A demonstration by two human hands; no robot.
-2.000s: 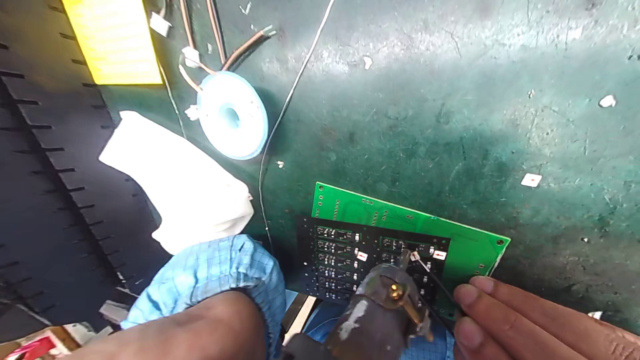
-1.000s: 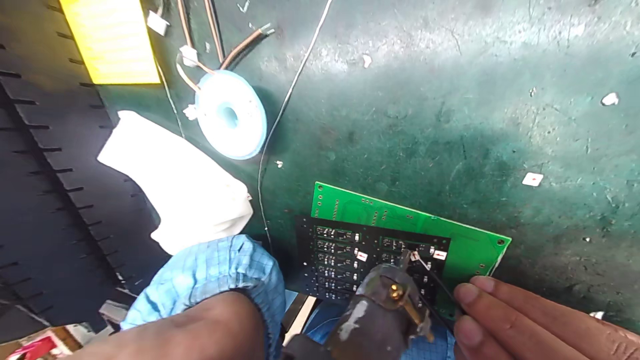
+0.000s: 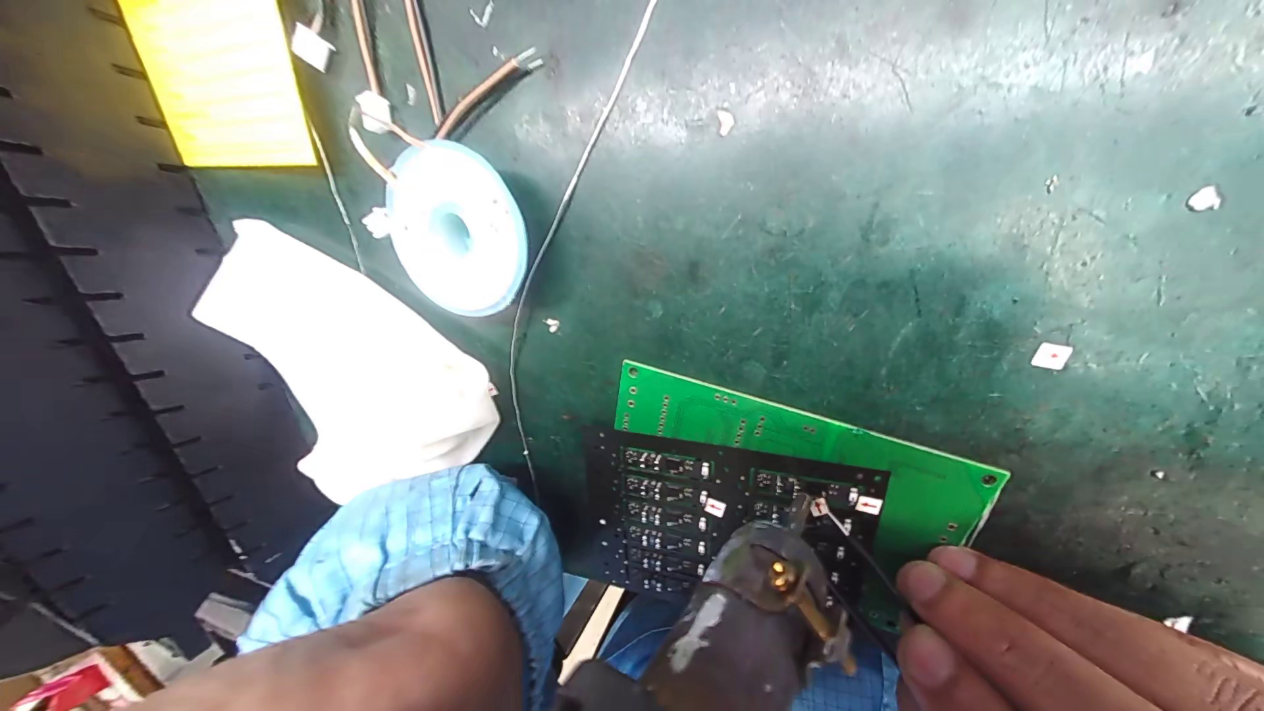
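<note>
The fingertips of my right hand (image 3: 938, 602) pinch thin dark tweezers (image 3: 869, 565) at lower right. Their tip meets a small white sticker with a red arrow (image 3: 819, 507) on a black circuit board panel (image 3: 731, 462). Two similar arrow stickers lie on this panel. It overlaps a green circuit board (image 3: 923, 484). A worn dark tool with a brass screw (image 3: 726, 632), possibly a soldering iron, reaches up from the bottom, its narrow end by the sticker. At lower left are bare skin of my left arm (image 3: 395, 647) and a blue checked sleeve (image 3: 425, 543); my left fingers are hidden.
A white cloth-like item (image 3: 346, 365) lies at left, beside a pale blue spool (image 3: 494, 242) and brown wires (image 3: 423, 59). Yellow paper (image 3: 232, 89) is at upper left. A loose thin wire (image 3: 578, 173) crosses the green work surface (image 3: 790, 267). Another arrow sticker (image 3: 1052, 355) lies at right.
</note>
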